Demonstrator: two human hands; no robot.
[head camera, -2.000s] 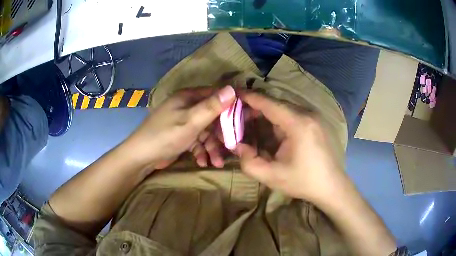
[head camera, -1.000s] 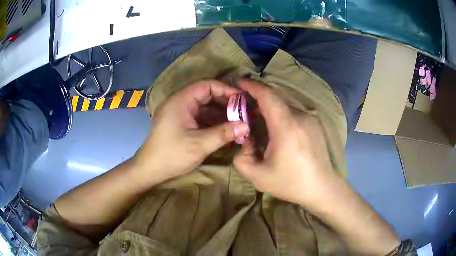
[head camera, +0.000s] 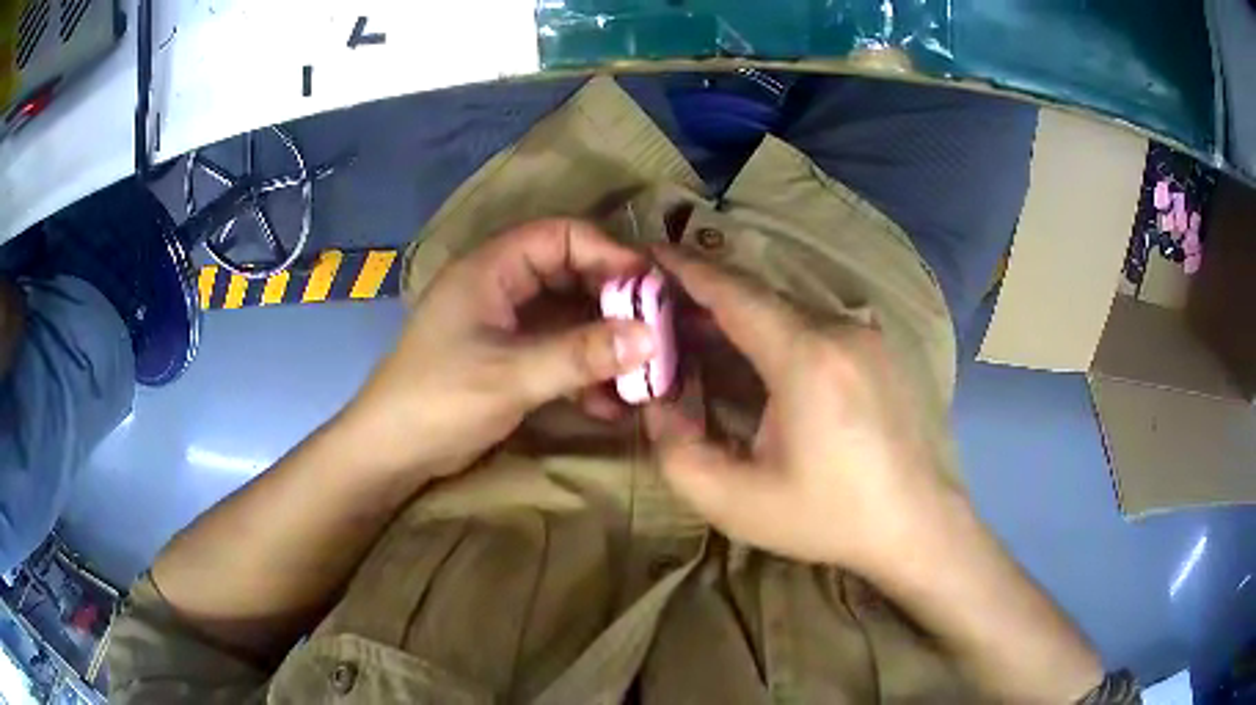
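Note:
A small pink watch housing (head camera: 656, 338) is held on edge over my lap, with a dark seam running along its side. My left hand (head camera: 496, 344) grips it from the left, thumb on its near face and fingers curled behind. My right hand (head camera: 813, 427) holds it from the right, with its index finger at the top end and thumb at the bottom end. The faces of the housing are turned away or blurred, so its inside cannot be seen.
A white sheet (head camera: 413, 41) with small black strips (head camera: 364, 33) and a green mat (head camera: 1088, 62) lie on the bench ahead. An open cardboard box (head camera: 1157, 358) with pink and black pieces stands at right. A person's sleeve (head camera: 62, 386) and a round stool are at left.
The housing has turned between my hands and now shows more of its seamed side. My left thumb has moved up a little from its lower end since a second ago.

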